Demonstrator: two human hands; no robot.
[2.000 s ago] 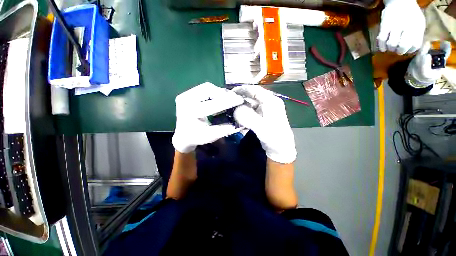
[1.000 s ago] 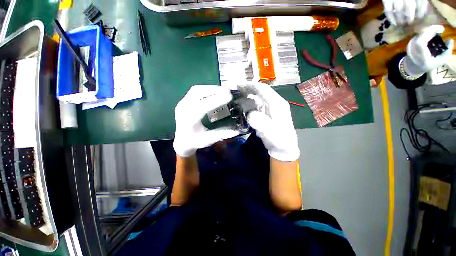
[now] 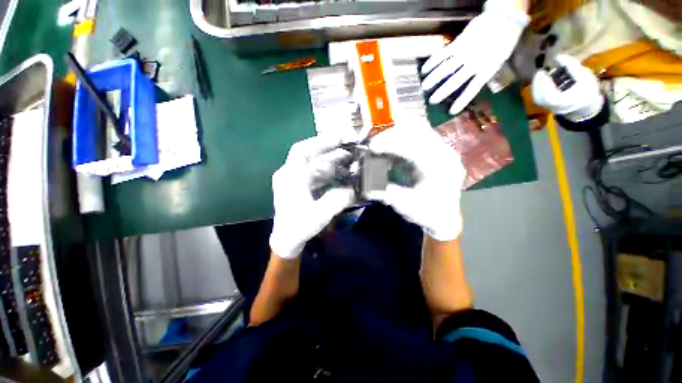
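My left hand (image 3: 305, 196), in a white work glove, grips the left side of a small dark electrical unit (image 3: 351, 173) in front of my chest, just over the bench's near edge. My right hand (image 3: 428, 179), also in a white glove, holds the right side, where a flat grey face (image 3: 376, 173) shows between the hands. Whether the grey face is part of the unit or a separate piece, I cannot tell. The fingers hide much of it, and the details are blurred.
Beyond my hands stands an orange-and-white box (image 3: 375, 86) on pale strips (image 3: 329, 93). A neighbour's gloved hand (image 3: 478, 56) reaches over a reddish sheet (image 3: 478, 146); the other holds a dark unit (image 3: 562, 78). At left are a blue bin (image 3: 146, 123) and a metal tray (image 3: 51, 224); another tray (image 3: 299, 37) lies behind.
The view has shifted. The neighbour's open hand has moved left over the bench, covering the red-handled pliers. My hands have turned the held work, and a grey face now shows by my right fingers.
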